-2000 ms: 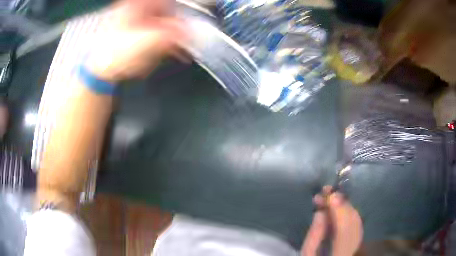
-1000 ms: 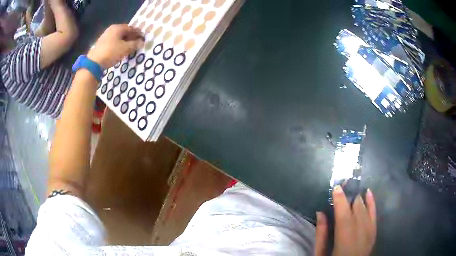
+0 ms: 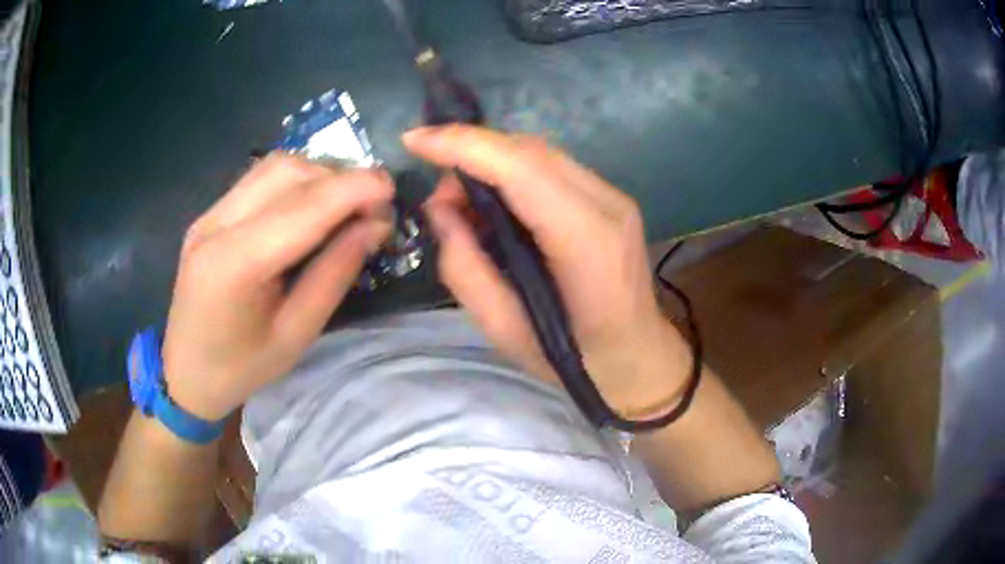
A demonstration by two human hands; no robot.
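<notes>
The blue and silver circuit board (image 3: 331, 133) lies on the dark green bench, its lower part covered by my hands. My left hand (image 3: 270, 259), with a blue wristband, is bent over it with fingertips at its edge; whether they pinch a part is hidden. A dark, shiny piece (image 3: 404, 251) shows between my hands, blurred. My right hand (image 3: 551, 242) holds the black soldering iron (image 3: 518, 259), its brass-coloured collar and thin tip pointing to the far side, off the board. The iron's cord loops around my right wrist.
The white sheet stack with black rings (image 3: 22, 342) is at the left edge. A dark mat with silver specks (image 3: 617, 13) is at the far side. Black cables (image 3: 909, 99) hang over the bench at right, near a red frame (image 3: 937, 215). Cardboard (image 3: 793, 297) is below the bench edge.
My left hand has moved from the ring sheet to the board. My right hand, empty over the board a second ago, now holds the iron. The view has shifted, putting the sheet at the left edge.
</notes>
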